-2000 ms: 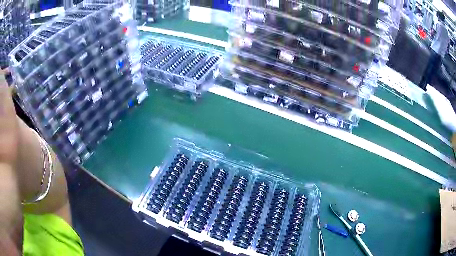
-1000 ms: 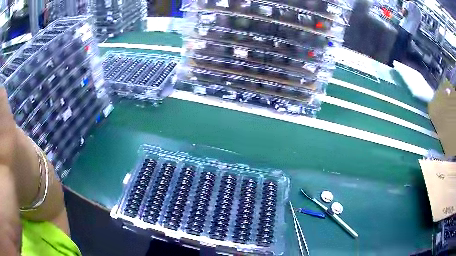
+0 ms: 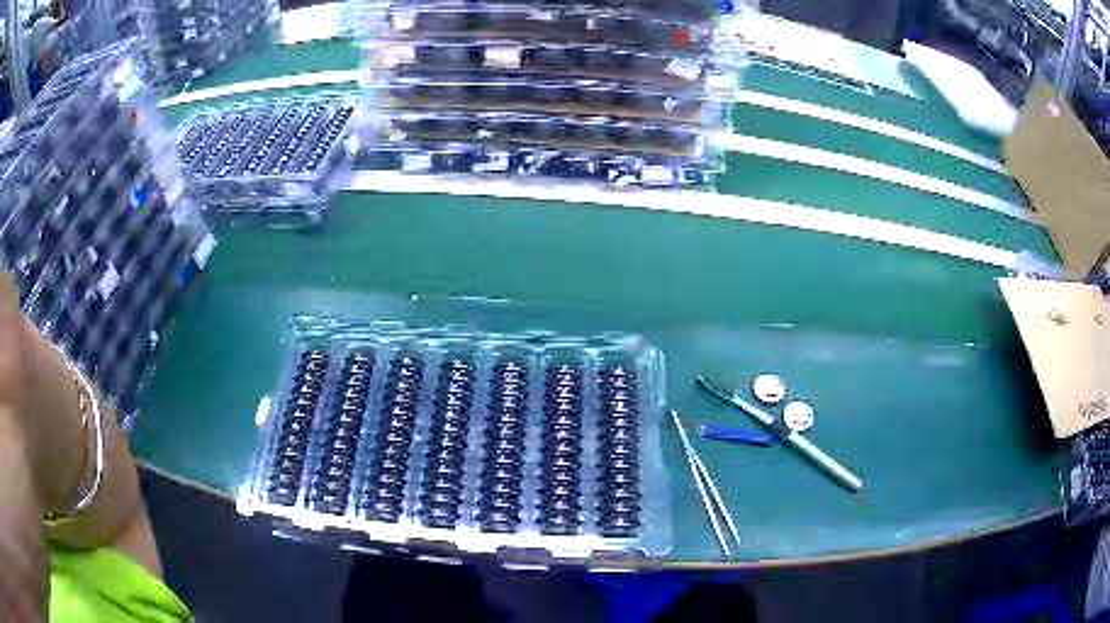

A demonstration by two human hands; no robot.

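Observation:
A clear blister tray (image 3: 463, 444) lies on the green bench mat near its front edge, with seven rows of small dark round parts. Silver tweezers (image 3: 706, 483) lie just right of the tray, prongs apart. Farther right lie a blue slim tool (image 3: 735, 435), a pale-handled long tool (image 3: 813, 453) and two white discs (image 3: 769, 388). Neither of my hands can be seen at the tray or the tools. A bare forearm with a bracelet (image 3: 88, 450) shows at the left edge above bright yellow-green cloth; its hand is not visible and I cannot tell whose it is.
Tall stacks of clear filled trays stand at the left (image 3: 91, 225) and back (image 3: 548, 104). A smaller filled tray (image 3: 262, 146) lies between them. Cardboard (image 3: 1059, 347) stands at the right edge. White strips (image 3: 852, 225) cross the mat behind.
The view has turned right and downward, so bench items shift left and up in the picture. The tweezers now show whole. The tray and tools appear unmoved on the bench.

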